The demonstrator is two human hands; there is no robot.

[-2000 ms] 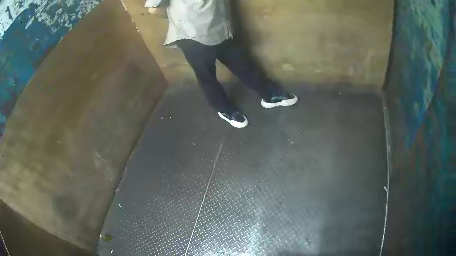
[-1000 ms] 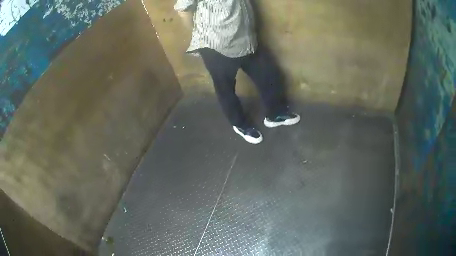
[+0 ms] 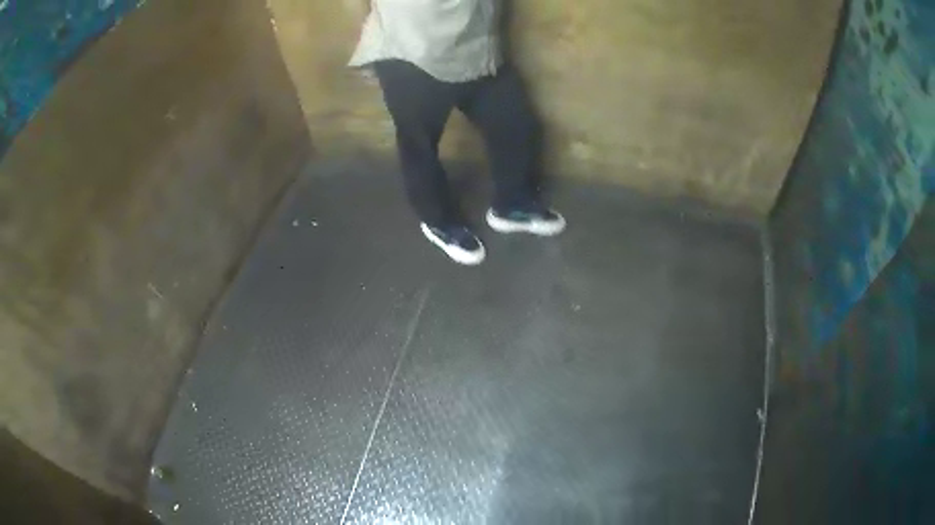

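Note:
Neither of my hands is in the picture. Nearest in front of me is the dark grey checker plate car floor (image 3: 574, 379), with one straight pale seam running away from me and a bright glare at the bottom edge. Tan-brown wall lining (image 3: 656, 92) stands at the far side, and more of it (image 3: 133, 205) stands on the left. No tool or workpiece is in view.
A person (image 3: 436, 36) stands at the far wall, in a light top, dark trousers and dark shoes with white soles; the head is cut off by the top edge. Scratched blue wall (image 3: 871, 154) shows at the right. Small bits lie on the floor's left edge.
The view has shifted, so the person and floor seam now sit further left and a little higher than one second ago. The person's feet stay in about the same place by the far wall.

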